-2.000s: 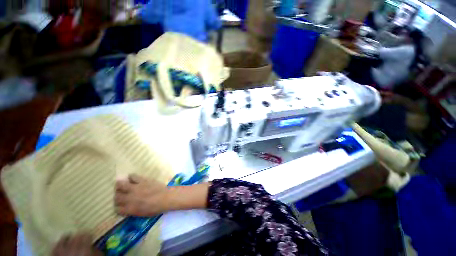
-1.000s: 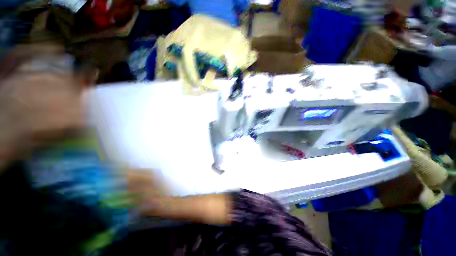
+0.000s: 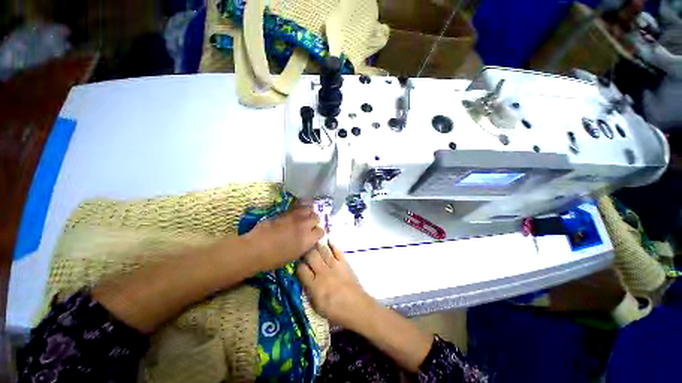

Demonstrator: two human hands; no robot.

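The woven straw bag body (image 3: 168, 206) lies on the white table left of the needle area of the sewing machine (image 3: 493, 176). The blue-green printed lining (image 3: 280, 333) runs along its edge and hangs toward me. My left hand (image 3: 288, 233) reaches across the bag, its fingertips on the bag edge beside the presser foot. My right hand (image 3: 333, 280) is just below it, fingertips on the same edge. Both hands grip the lining and bag edge close together; the fingers partly hide the needle and foot.
Red-handled snips (image 3: 425, 224) lie on the machine bed. A second straw bag (image 3: 258, 60) with handles stands behind the machine's left end. Blue tape (image 3: 45, 187) marks the table's left edge. A blue tray (image 3: 583, 226) is at the right. Another straw bag (image 3: 636, 247) lies beyond the table's right end.
The bag has come from the left onto the table beside the needle. Both hands have moved to the needle area with its edge. The view is closer and sharper.
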